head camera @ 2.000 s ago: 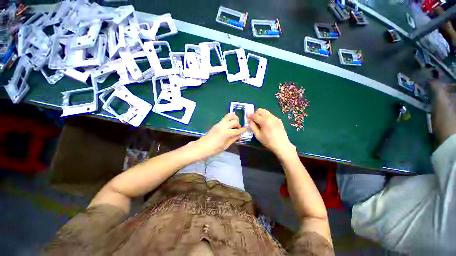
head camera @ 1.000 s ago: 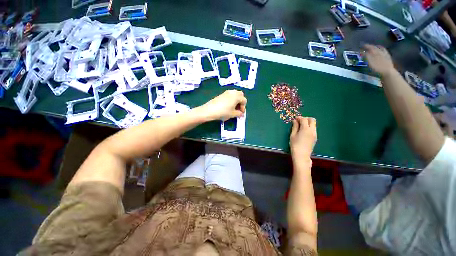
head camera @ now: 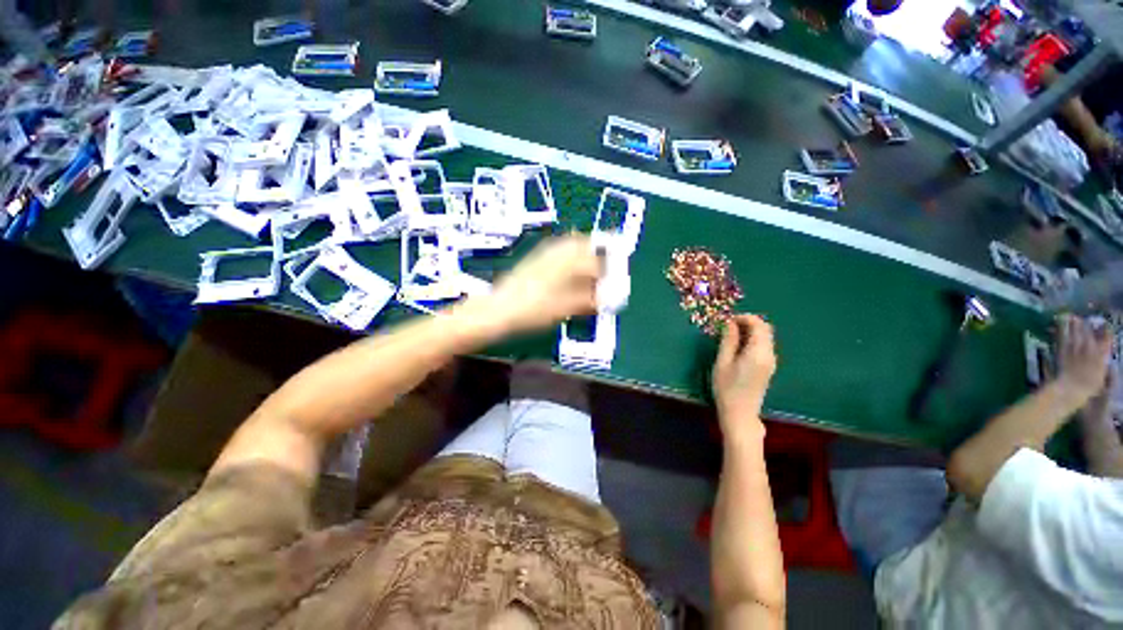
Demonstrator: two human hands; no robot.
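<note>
My left hand point(head camera: 554, 283) is blurred above the bench, with a blurred white plastic frame point(head camera: 612, 281) at its fingertips. Below it, near the bench edge, lies a small stack of white frames point(head camera: 589, 358), partly covered from view. Another white frame point(head camera: 619, 212) lies just behind. My right hand point(head camera: 745, 351) is at the near end of the small copper-coloured pile point(head camera: 704, 286), thumb and fingertips together; whether they pinch a piece is too small to tell.
A large heap of white frames point(head camera: 265, 154) lies at left. Part-assembled units point(head camera: 704, 156) sit on the dark belt behind the pale metal strip point(head camera: 800, 212). At right, a neighbour's arm point(head camera: 1016, 431) reaches over the bench, near a dark slim tool point(head camera: 942, 369). Red stools are below.
My right hand went from the frame to the copper pile and stays there. My left hand has left the stack and taken up a frame. The neighbour's arm has drawn back from the belt.
</note>
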